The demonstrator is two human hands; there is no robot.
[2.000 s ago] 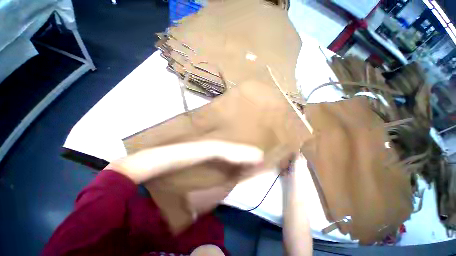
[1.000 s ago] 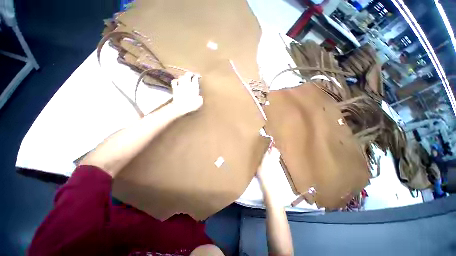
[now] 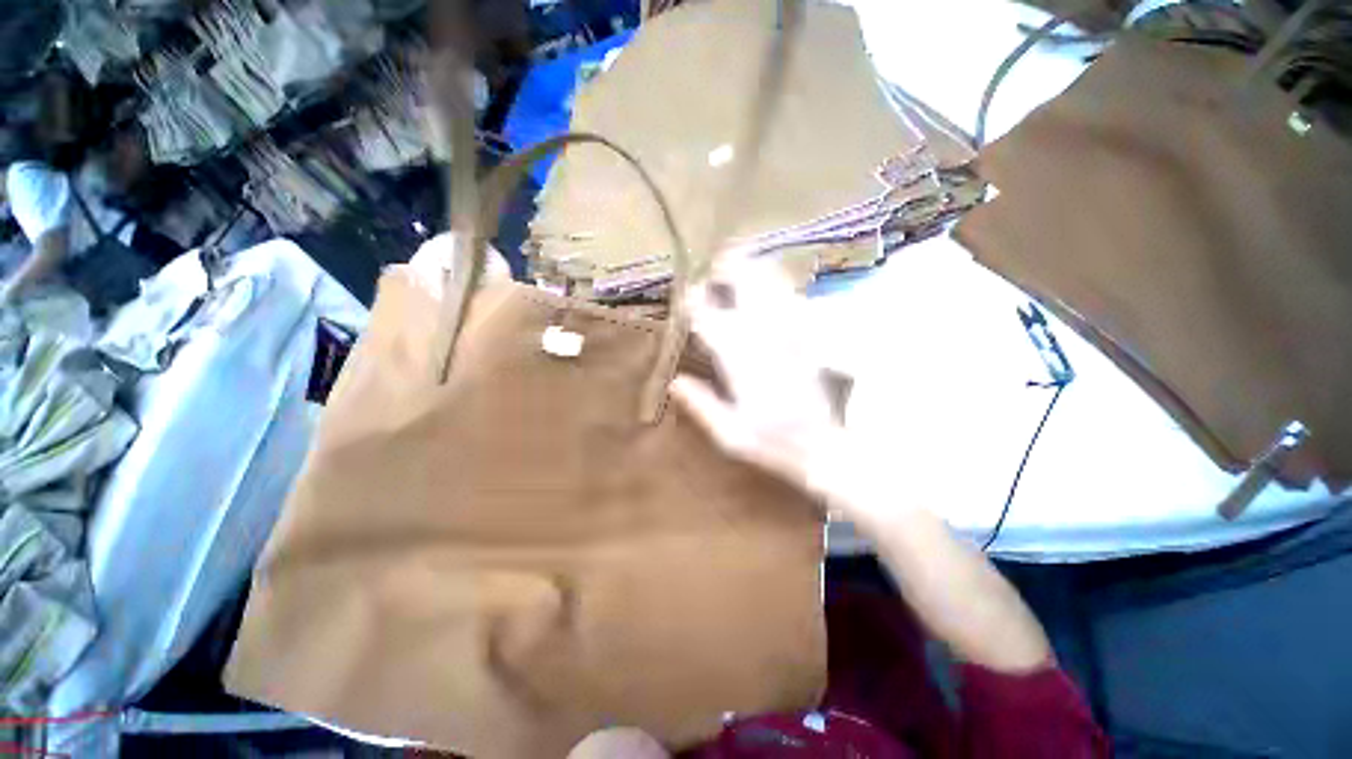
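The tan bag panel point(image 3: 519, 489) lies spread in front of me, its top edge away from me and its bottom toward my lap. A long handle point(image 3: 457, 178) rises out of the picture from two ends on the panel; another strap arches behind it. A white patch point(image 3: 562, 343) sits between the handle ends. My left hand point(image 3: 457, 261) holds the top left edge, its fingers partly hidden. My right hand point(image 3: 764, 363), blurred, is over the top right part beside the handle end; its grip is unclear. The thread snips point(image 3: 1045, 344) lie on the white table with their black cord.
A panel stack point(image 3: 712, 134) with layered edges stands at the far side, a blue bin point(image 3: 556, 101) beside it. A second pile point(image 3: 1186, 252) lies at the right. Heaped pieces point(image 3: 60, 445) and a white-covered surface point(image 3: 223, 430) are at the left. A person's sleeve point(image 3: 37, 200) shows far left.
The view has swung left. The panel is turned, with its handles now in front of me. The snips are out of my right hand and on the table. Both hands have moved to the top edge.
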